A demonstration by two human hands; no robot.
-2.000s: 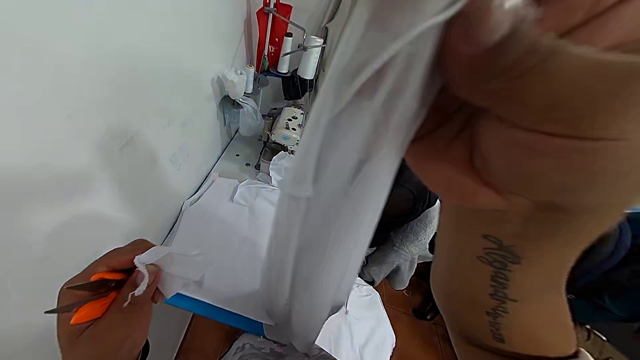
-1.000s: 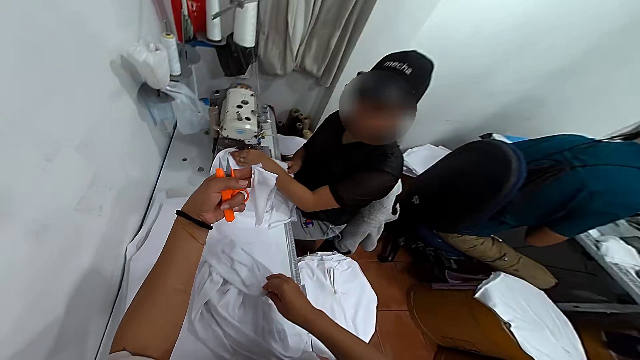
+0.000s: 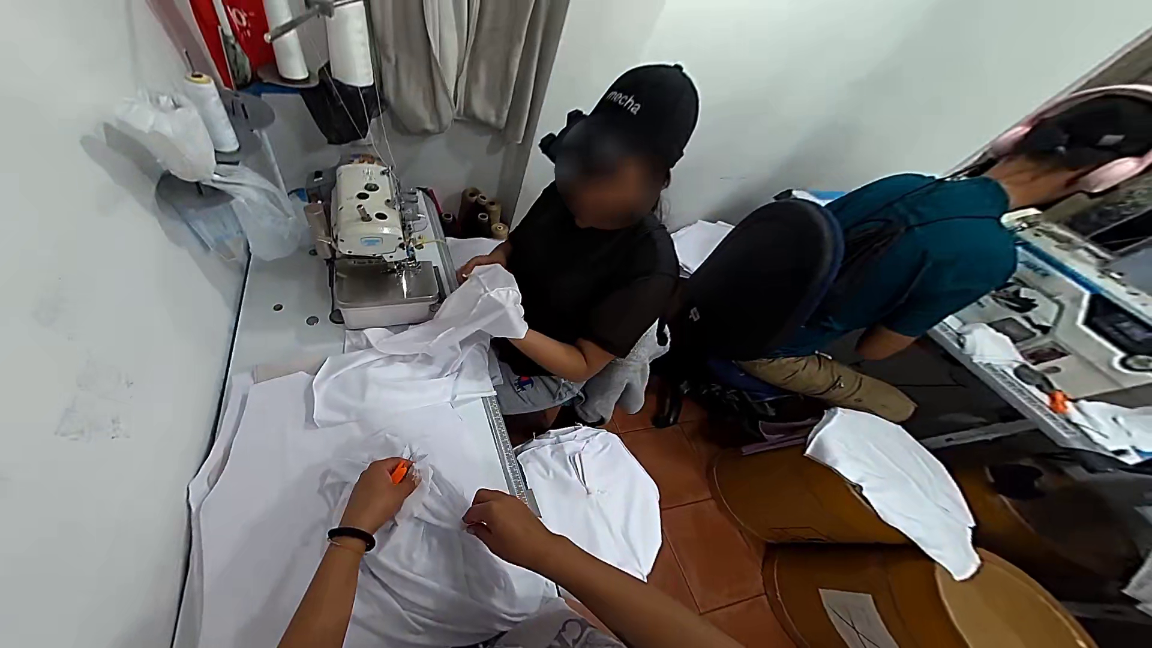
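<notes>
Thread snips with orange handles (image 3: 400, 471) are in my left hand (image 3: 378, 493), mostly hidden by the fingers, against bunched white fabric (image 3: 450, 567). To the right, my right hand (image 3: 507, 526) pinches an edge of that same fabric. Flat white fabric (image 3: 261, 468) lies under it on the table. Beyond my hands, a co-worker in a black cap and dark shirt (image 3: 585, 261) holds white cloth (image 3: 405, 360) beside an overlock sewing machine (image 3: 369, 225).
A metal ruler strip (image 3: 506, 441) runs along the table's right edge. More white cloth (image 3: 589, 495) hangs beyond it. Brown drums (image 3: 837, 594) stand on the tiled floor (image 3: 666, 504), one with white fabric over it. A second person in teal (image 3: 918, 252) sits at another machine. Thread cones (image 3: 351, 45) stand at the back.
My left hand with the snips has come down from near the sewing machine to the bunched fabric. The co-worker's cloth is raised and spread more. The view swung right after the earliest frame.
</notes>
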